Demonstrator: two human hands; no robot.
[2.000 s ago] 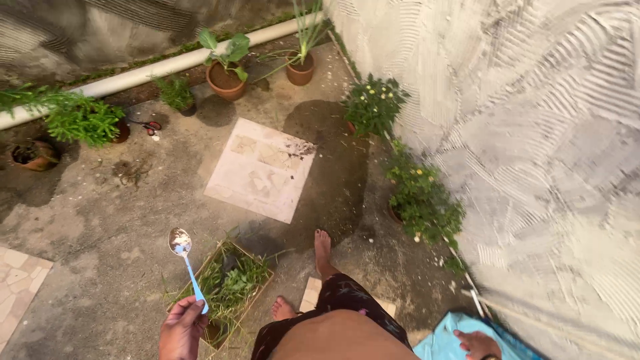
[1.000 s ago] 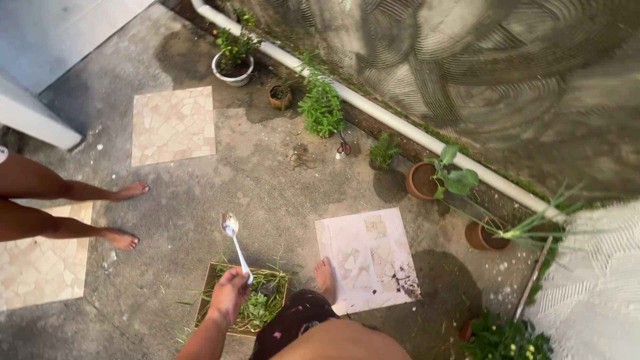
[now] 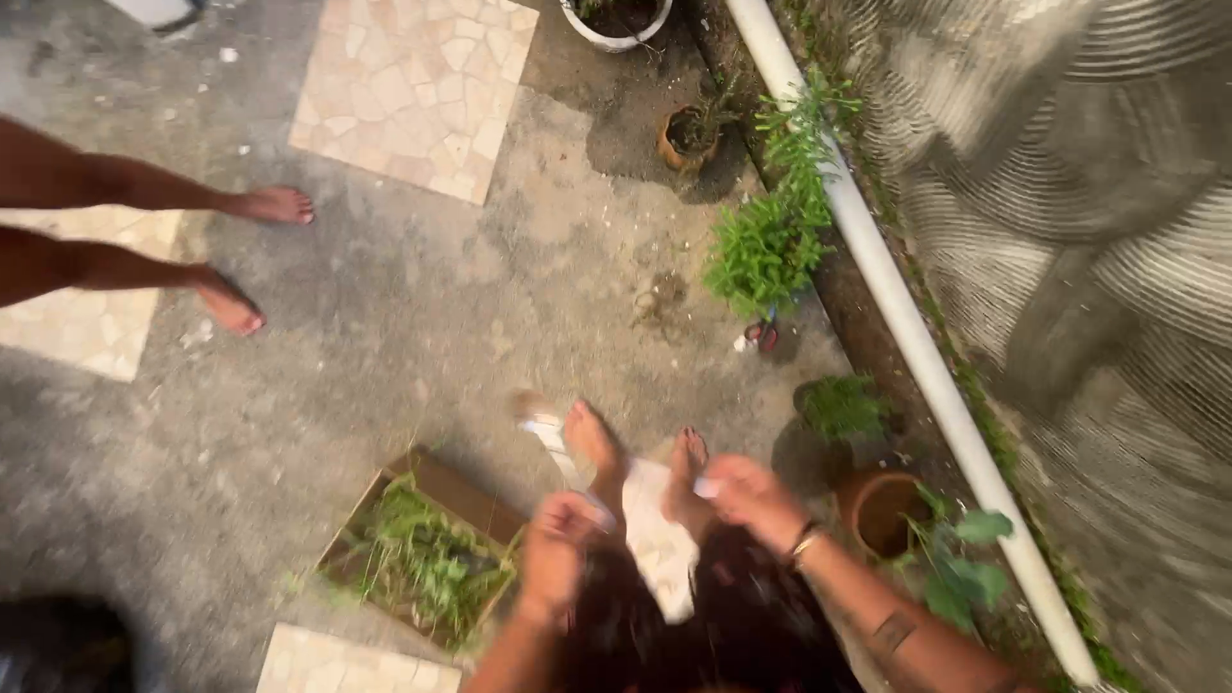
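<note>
My left hand (image 3: 563, 529) is closed around the handle of a spoon (image 3: 547, 428), whose blurred bowl points away from me above my feet. My right hand (image 3: 751, 496) is to the right of it, with its fingers bent and a small pale thing at the fingertips; blur hides what this is. The two hands are apart. Left of my left hand, a cardboard box (image 3: 472, 496) on the ground holds cut green plants (image 3: 414, 549).
Potted plants, among them a terracotta pot (image 3: 878, 515), line a white pipe (image 3: 895, 308) by the rough wall. Red-handled scissors (image 3: 762, 335) lie near a leafy plant (image 3: 770, 250). Another person's bare feet (image 3: 274, 205) are at left. Stone-pattern slabs (image 3: 414, 91) lie on the concrete.
The view has swung widely toward the pots and the other person. My right hand, seen over blue material two seconds ago, is now near my left hand, which still holds the spoon.
</note>
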